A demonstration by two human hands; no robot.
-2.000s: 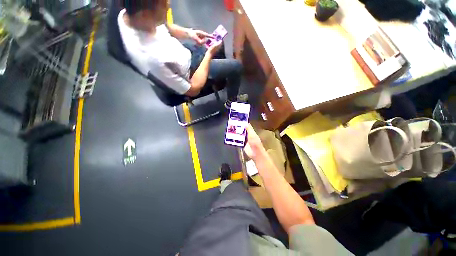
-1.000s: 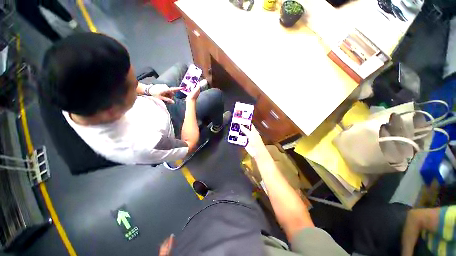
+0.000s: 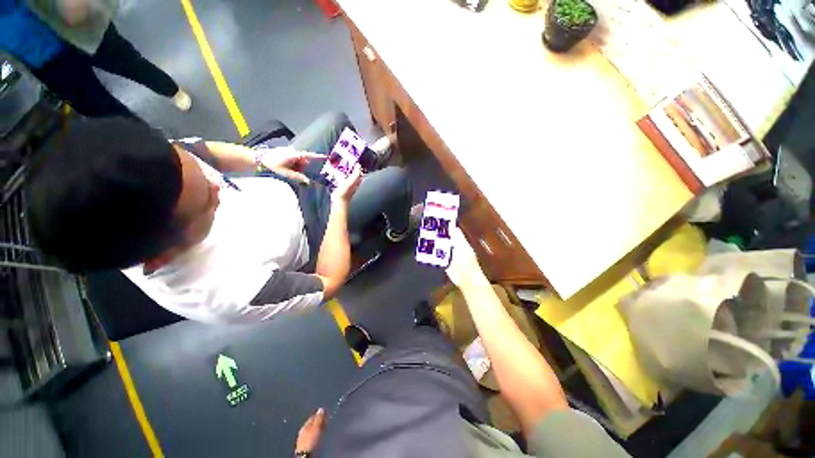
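A smartphone [image 3: 437, 229] with a bright white and pink screen is in my right hand [image 3: 461, 259], near the middle of the view. My right hand holds it from its lower right side, and the fingers behind it are hidden. My left hand [image 3: 310, 434] is small at the bottom edge, left of my dark-clothed legs, with a band at the wrist. Its fingers are too unclear to tell their state.
A seated person in a white top [image 3: 250, 241] holds another phone [image 3: 343, 157] at the left. A wooden desk [image 3: 527, 143] bears a plant and a book. Beige bags [image 3: 688, 322] and yellow sheets [image 3: 599, 322] lie at the right. Another person's legs [image 3: 134, 63] show at upper left.
The view has shifted, and the seated person now appears large at the left. My left hand has come into view at the bottom. My right hand still holds the phone; its screen content differs.
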